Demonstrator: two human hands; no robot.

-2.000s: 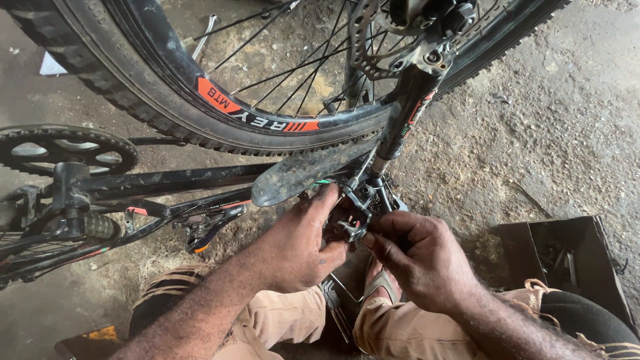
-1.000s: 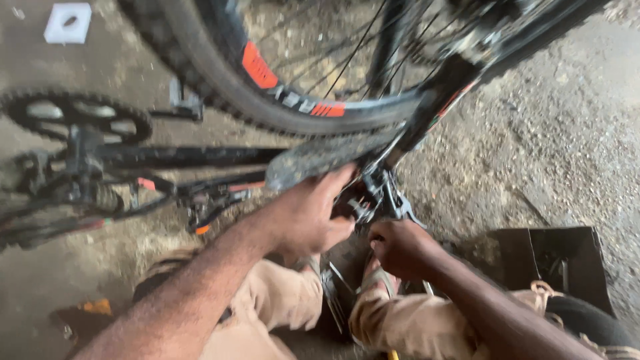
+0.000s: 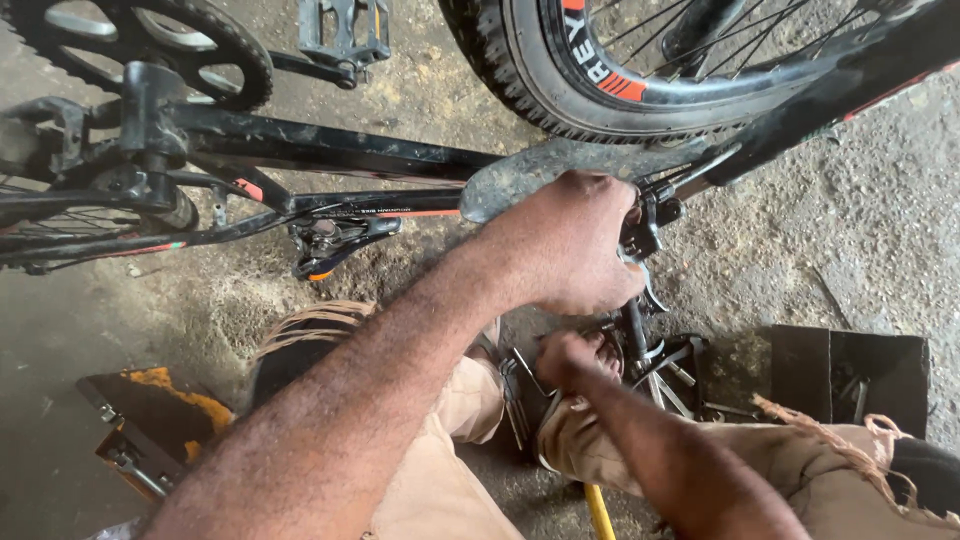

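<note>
An upside-down bicycle fills the upper part of the view, its front wheel's tyre [image 3: 540,97] at the top. My left hand [image 3: 589,244] is closed around part of the handlebar and stem area, beside a dark bracket [image 3: 649,225] and a silver brake lever [image 3: 655,289]. The mudguard [image 3: 517,180] lies just behind that wrist. My right hand [image 3: 577,360] is lower, near the floor between my legs, its fingers curled beside the black handlebar tube [image 3: 636,330]; whether it holds anything is hidden.
Hand tools [image 3: 514,405] lie between my feet, near a yellow handle [image 3: 598,514]. A dark open box [image 3: 877,375] with metal tools stands at right. A brown and yellow metal case [image 3: 157,405] sits at lower left. The chainring [image 3: 225,67] and a pedal [image 3: 345,34] are upper left.
My right hand has moved down, away from the handlebar parts where both hands were together. My left hand is still at those parts. The view has shifted and sits closer.
</note>
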